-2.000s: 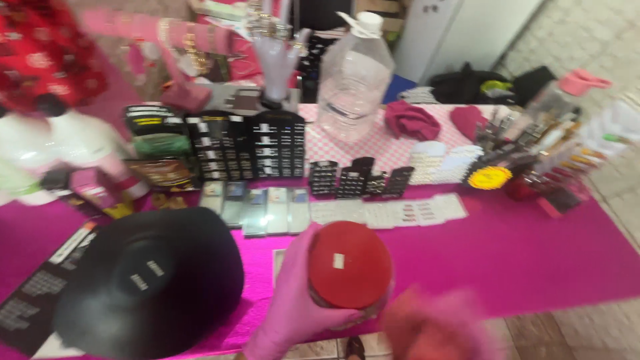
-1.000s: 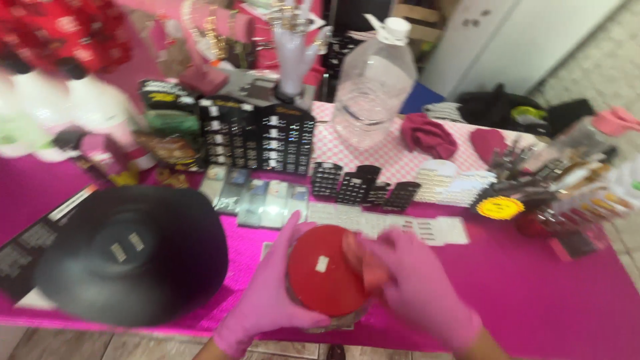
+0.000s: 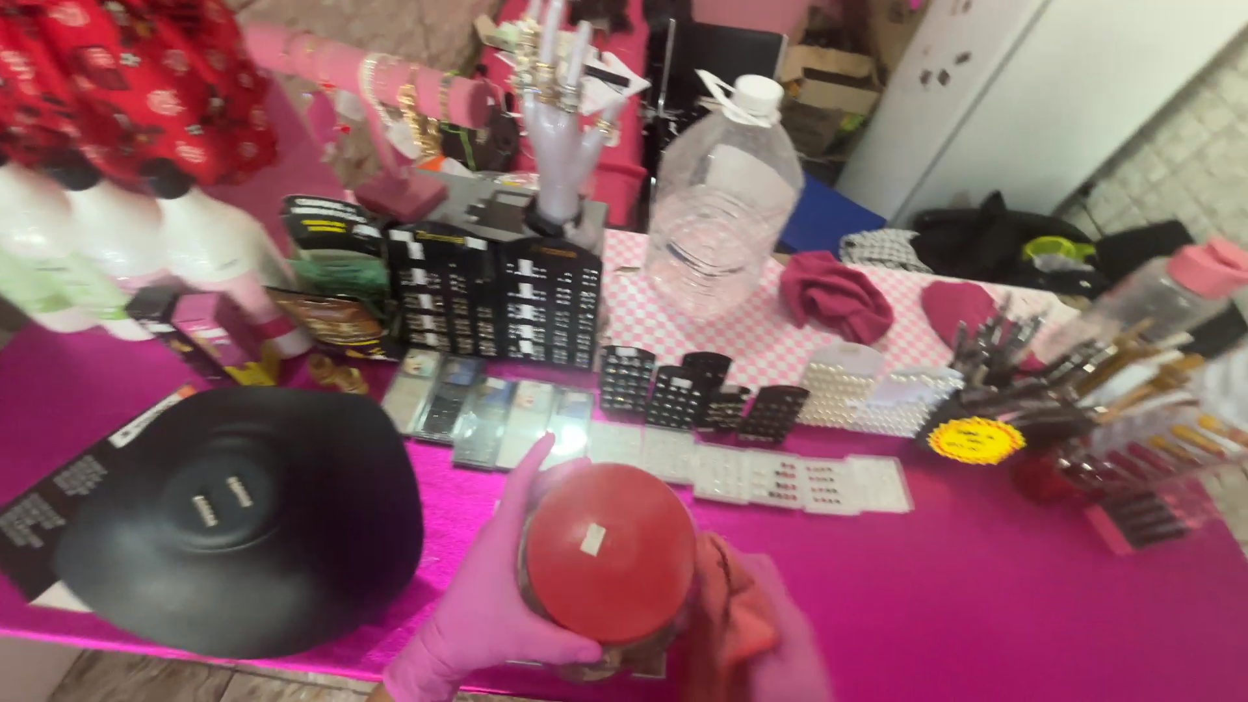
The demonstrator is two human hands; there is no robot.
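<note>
A jar with a round red lid [image 3: 612, 554], which bears a small white sticker, is above the front edge of a pink cloth-covered table. My left hand [image 3: 497, 585], in a pink glove, grips the jar around its left side. My right hand [image 3: 785, 629], also gloved in pink, holds an orange-red cloth [image 3: 731, 604] against the jar's right side. The lower part of the jar is mostly hidden by the lid and the hands.
A black dish-like object [image 3: 302, 526] lies at left. Behind the jar are earring cards [image 3: 804, 480], black earring displays [image 3: 551, 302], a large clear plastic bottle [image 3: 721, 205] and a mannequin hand [image 3: 559, 146]. Makeup brushes [image 3: 1102, 370] stand at right, by the pink table cover [image 3: 926, 604].
The right hand with the cloth has moved from the lid's right edge, one second ago, down to the jar's right side. My left hand keeps its hold on the jar.
</note>
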